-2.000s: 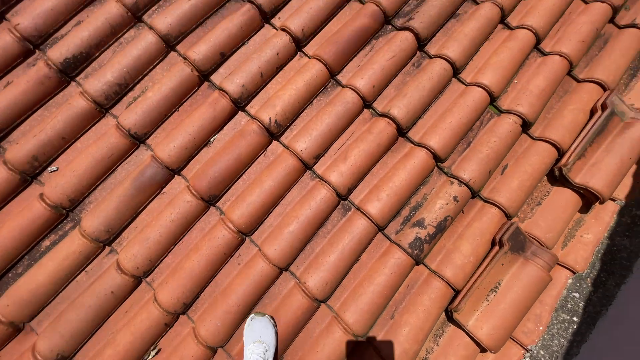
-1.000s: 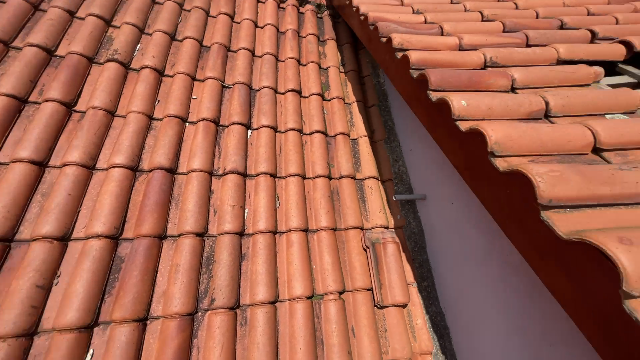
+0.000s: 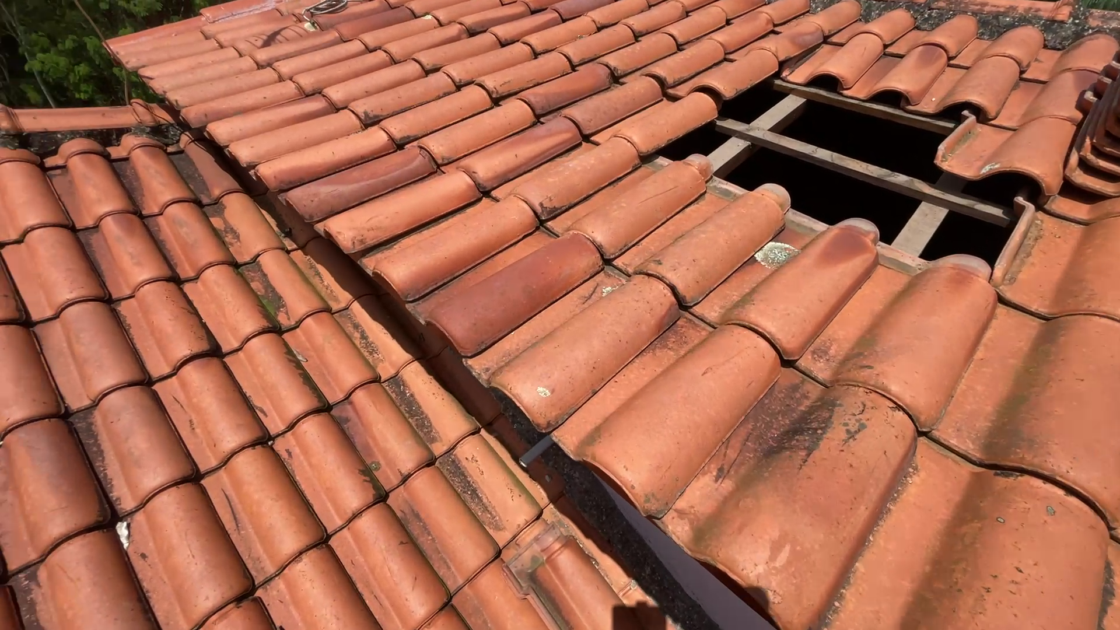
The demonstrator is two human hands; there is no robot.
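Neither of my hands is in view, so what they hold cannot be seen. Overlapping orange clay roof tiles (image 3: 682, 411) cover the higher roof on the right. An opening (image 3: 840, 184) in that roof shows wooden battens (image 3: 862, 166) above a dark space. Beside the opening's right edge, a loose-looking clay tile (image 3: 1006, 153) overhangs the gap. Several stacked tiles (image 3: 1102, 131) stand at the far right edge. A lower tiled roof (image 3: 201, 394) fills the left side, with one tile (image 3: 564, 582) lying on top of its right edge at the bottom.
A narrow gap with a wall (image 3: 652, 542) below runs between the two roofs. A short pipe (image 3: 536, 450) sticks out there. Coiled wire or cord (image 3: 324, 9) lies on the far roof. Ridge tiles (image 3: 79, 118) and green trees (image 3: 74, 52) are at the upper left.
The view has swung up and to the right, from the lower roof to the higher roof and its opening. A white shoe seen at first is out of view.
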